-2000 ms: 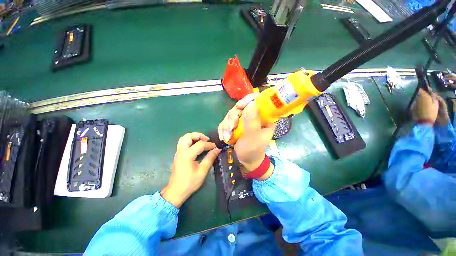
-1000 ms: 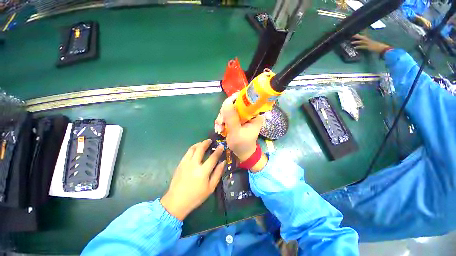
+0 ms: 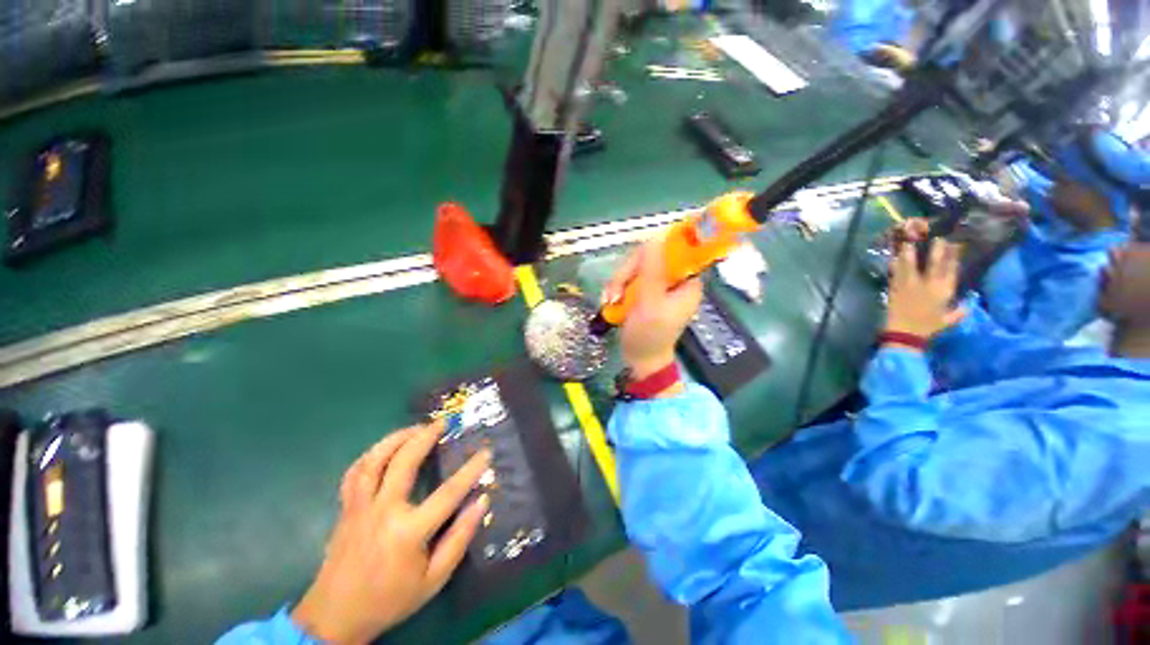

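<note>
A phone assembly (image 3: pixel 502 473) lies in a black holding fixture (image 3: pixel 551 441) in front of me. My left hand (image 3: pixel 394 523) rests over its left side with the fingers spread, some fingertips on the phone; it grips nothing. My right hand (image 3: pixel 656 311) is closed around the orange-yellow electric screwdriver (image 3: pixel 696 246). The screwdriver's dark tip points down-left at the right edge of the round screw dish (image 3: pixel 563 340), which holds small silvery screws. Whether the tip touches the screws I cannot tell.
Another phone on a black block (image 3: pixel 721 338) is partly behind my right hand. A phone on a white pad (image 3: pixel 131 529) is at the left. A red plastic piece (image 3: pixel 472 256) stands by the post (image 3: pixel 530 189). Yellow tape (image 3: pixel 590 441) runs below the dish. Another person's hand (image 3: pixel 923 287) is at right.
The view has swung right. My right hand and the screwdriver have moved from the phone to the screw dish. My left hand stays at the phone. The neighbour's arm has drawn back from the far side.
</note>
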